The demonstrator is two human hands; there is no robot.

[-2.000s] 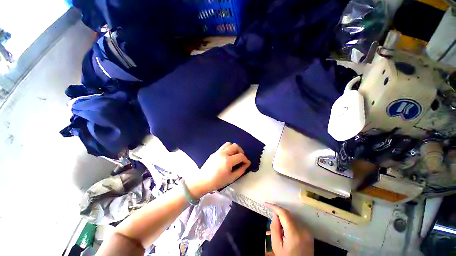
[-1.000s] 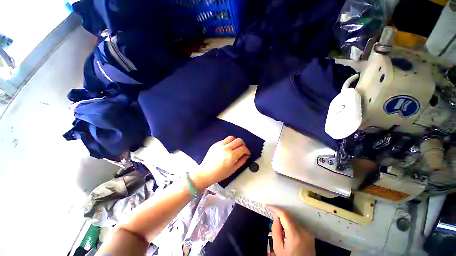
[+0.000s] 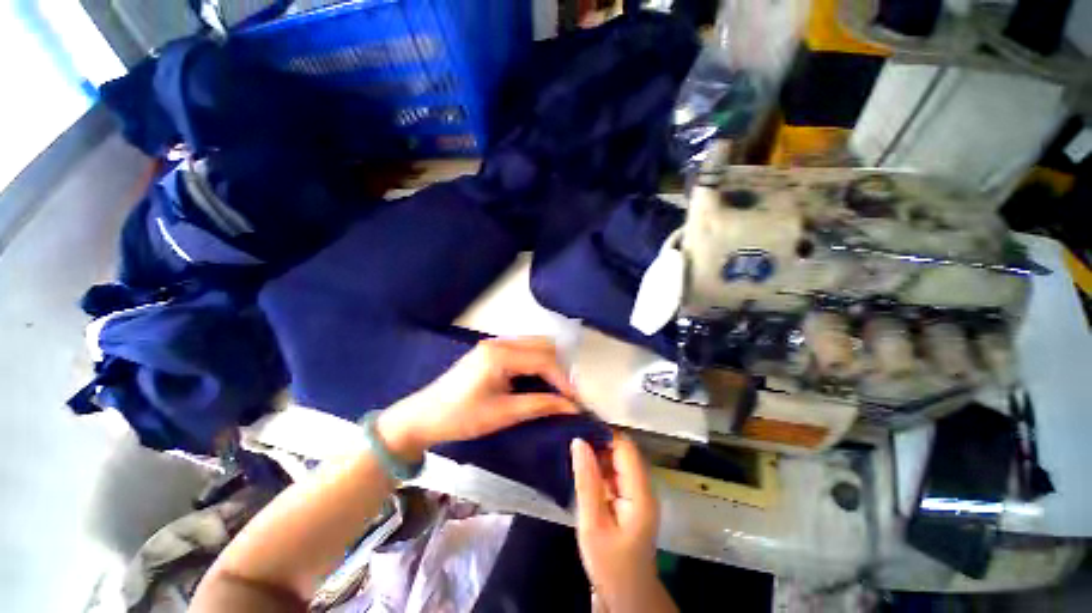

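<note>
Navy cut panels [image 3: 383, 273] lie on the white table left of the overlock machine [image 3: 838, 287]. My left hand [image 3: 497, 389], with a pale green bracelet at the wrist, pinches the edge of a navy piece [image 3: 533, 461] in front of the cloth plate [image 3: 617, 371]. My right hand [image 3: 617, 497] is close beside it, fingertips at the same piece's right end. Whether the right hand also holds snips cannot be told. Another navy piece [image 3: 605, 281] lies behind the cloth plate and reaches the needle area.
A heap of navy bundles [image 3: 192, 359] is at the left by the wall. A blue plastic crate [image 3: 449, 72] stands behind. A black phone [image 3: 964, 491] lies right of the machine. Crumpled scraps [image 3: 180, 545] are lower left. Thread cones [image 3: 1036, 24] stand at the upper right.
The view has swung right, showing more of the machine and the phone. My right hand has come up from the table's front edge to my left hand, and the navy piece's end is now between them.
</note>
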